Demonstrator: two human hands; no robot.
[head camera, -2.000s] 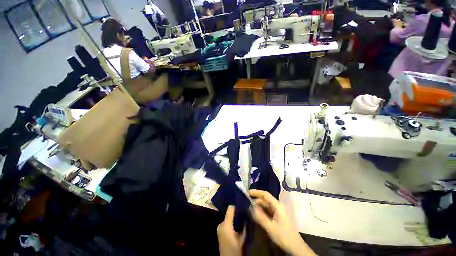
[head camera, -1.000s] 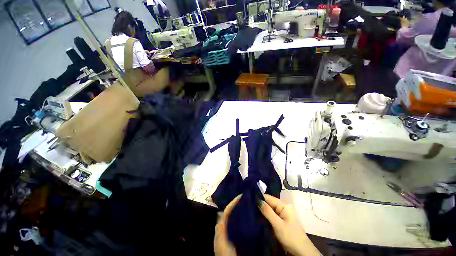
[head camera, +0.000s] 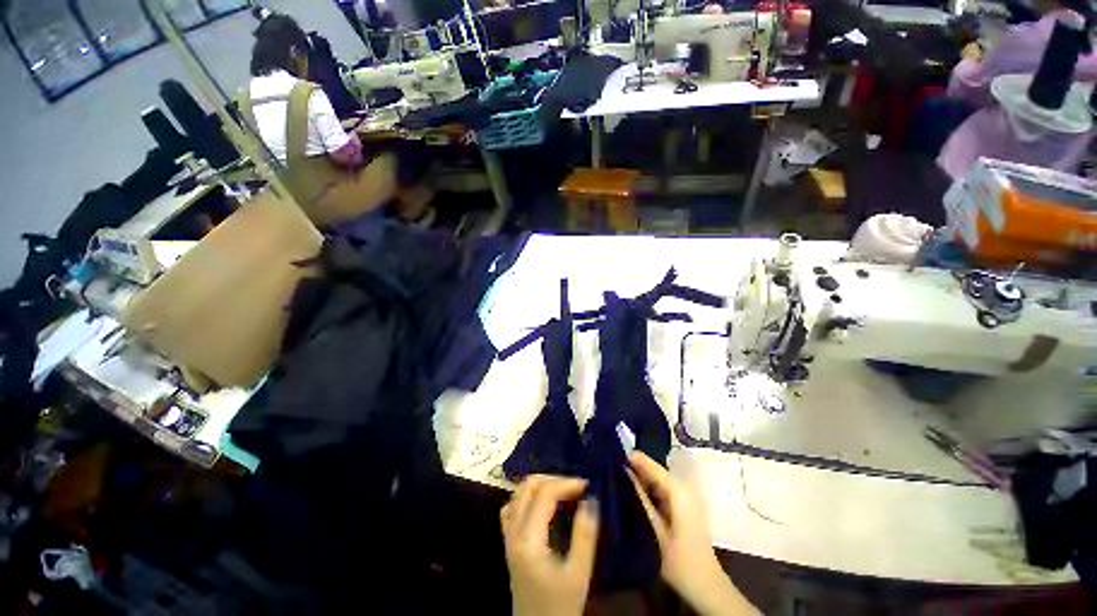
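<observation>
A dark garment piece (head camera: 621, 361) with several narrow black strips at its far end lies on the white sewing table (head camera: 710, 499) and hangs over the front edge towards me. A small white tag shows on it near my fingers. My left hand (head camera: 550, 542) is at its near left part, thumb and fingers curled at the cloth. My right hand (head camera: 676, 529) pinches the cloth just right of the tag. The industrial sewing machine (head camera: 914, 319) stands to the right, away from both hands.
Dark cloth (head camera: 349, 361) is heaped at the left, beside a cardboard sheet (head camera: 229, 295). Pink-handled snips (head camera: 966, 460) lie on the machine bed. Black cloth (head camera: 1059, 511) lies at the right edge. An orange-and-white box (head camera: 1029, 217) stands behind the machine. A person (head camera: 292, 120) sits at the back left.
The near part of the dark piece was turned and spread between my hands. My left hand has opened its grasp somewhat and moved slightly up. The strips at the far end have shifted.
</observation>
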